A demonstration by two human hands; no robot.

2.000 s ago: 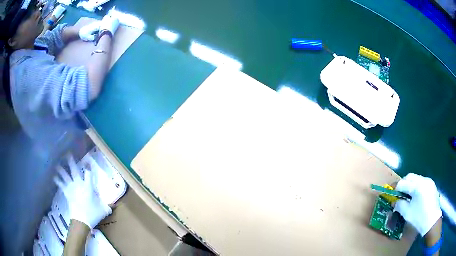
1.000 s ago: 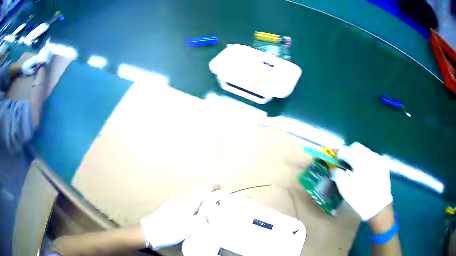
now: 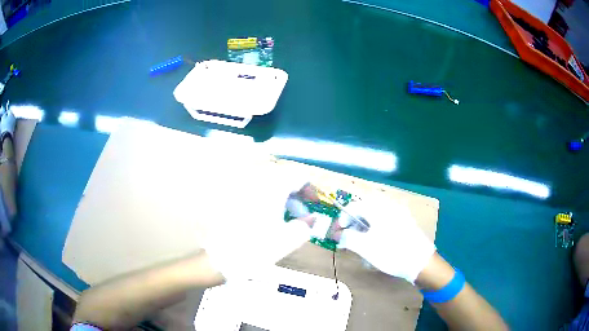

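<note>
My left hand (image 3: 258, 226), in a white glove, blends with the bright mat. Its bare fingertips hold the left side of the green circuit board (image 3: 325, 242). My right hand (image 3: 387, 239), gloved with a blue wristband, is at the board's right side, its fingers closed around a slim tool (image 3: 349, 214), which is blurred. A thin black antenna lead (image 3: 335, 268) runs from the board down to the white housing shell (image 3: 271, 304), which lies on the cardboard mat (image 3: 97, 226) below my hands. The fingers hide much of the board.
On the green conveyor belt (image 3: 349, 77) are another white shell (image 3: 236, 87), a board with yellow ports (image 3: 248, 52) and blue battery packs (image 3: 426, 89). An orange-red bin (image 3: 529, 48) stands far right. Another board (image 3: 564, 233) lies right. Parts of people show at both side edges.
My left hand has moved from the shell up to the board. My right hand and board have moved left. The shell lies lower on the mat. The view has turned right.
</note>
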